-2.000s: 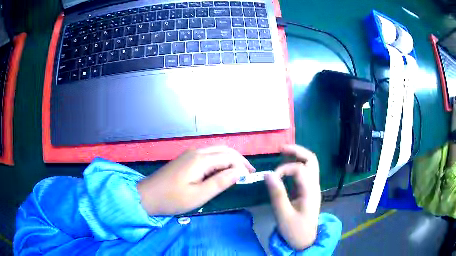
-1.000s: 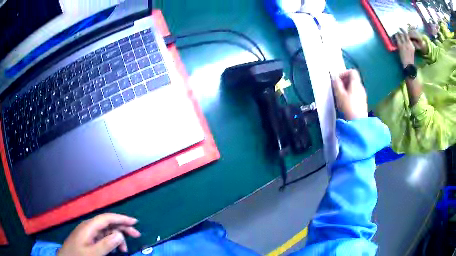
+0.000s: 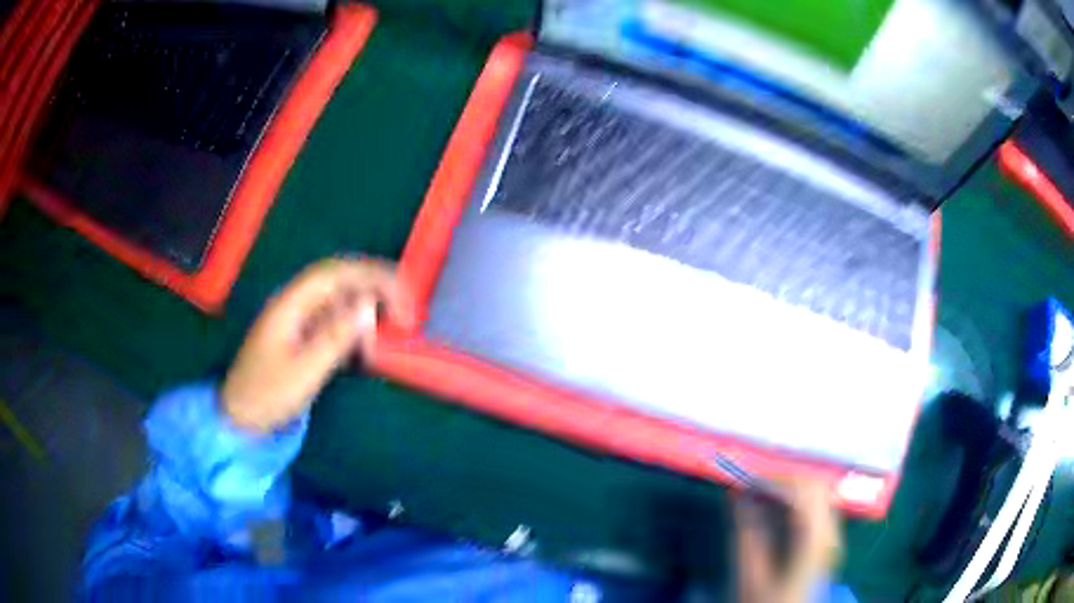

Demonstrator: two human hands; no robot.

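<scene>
The open grey laptop (image 3: pixel 707 259) lies on a red foam tray (image 3: pixel 554 412), with a green window on its screen. A small white label (image 3: pixel 862 485) is on the tray's front right corner. My left hand (image 3: pixel 312 336) holds the tray's front left corner between thumb and fingers. My right hand (image 3: pixel 787 536) is at the tray's front edge, left of the label, low in the picture. It is badly blurred, and whether it grips the tray or anything else cannot be told.
A dark laptop (image 3: pixel 177 130) lies on another red tray (image 3: pixel 236 224) at left. The black scanner (image 3: pixel 960 471), blurred, lies right of my laptop. White strips (image 3: pixel 1022 507) hang from the blue holder (image 3: pixel 1052 336) at the right edge. Part of a red tray (image 3: pixel 1036 177) shows at upper right.
The view has swung left. My right hand has left the white strips and come to the tray's front edge. My left hand has moved onto the tray's left corner.
</scene>
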